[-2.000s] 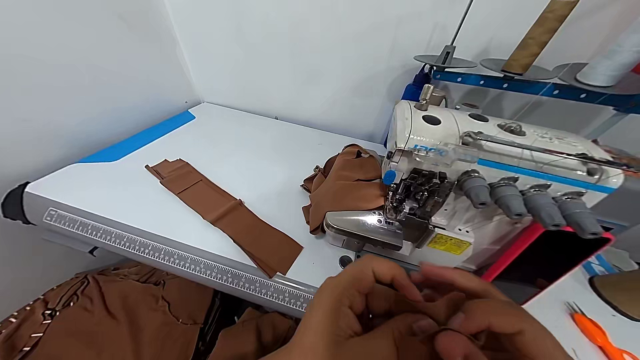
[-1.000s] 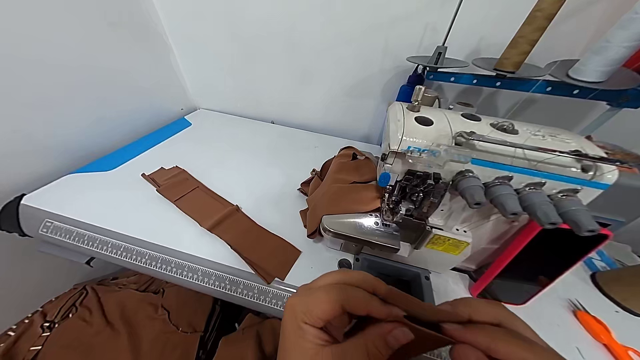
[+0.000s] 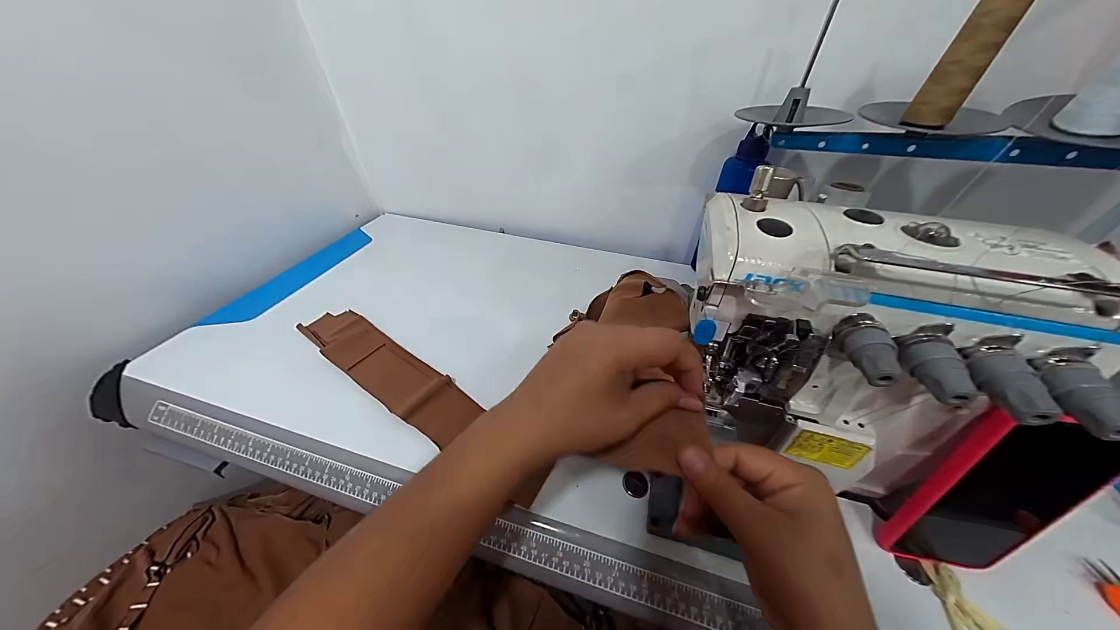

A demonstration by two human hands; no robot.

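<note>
My left hand (image 3: 604,394) pinches the upper edge of a brown fabric piece (image 3: 661,442) in front of the needle area of a white Jack overlock sewing machine (image 3: 779,245). My right hand (image 3: 761,494) grips the same piece at its lower right corner, so the cloth is stretched between both hands. A stack of brown fabric strips (image 3: 394,372) lies on the white table to the left, partly behind my left forearm. More bunched brown fabric (image 3: 643,306) rests beside the machine, behind my left hand. The presser foot is hidden.
A measuring scale runs along the table's front edge (image 3: 350,477). Brown garment fabric (image 3: 254,551) hangs below it. At right are a phone in a pink-red case (image 3: 1006,490), an orange-handled tool (image 3: 1109,595) and grey tension knobs (image 3: 866,350). Thread cones stand behind the machine.
Both hands have moved up and forward from the near edge to the front of the machine, carrying the brown piece. My left forearm now crosses over the lower end of the strips.
</note>
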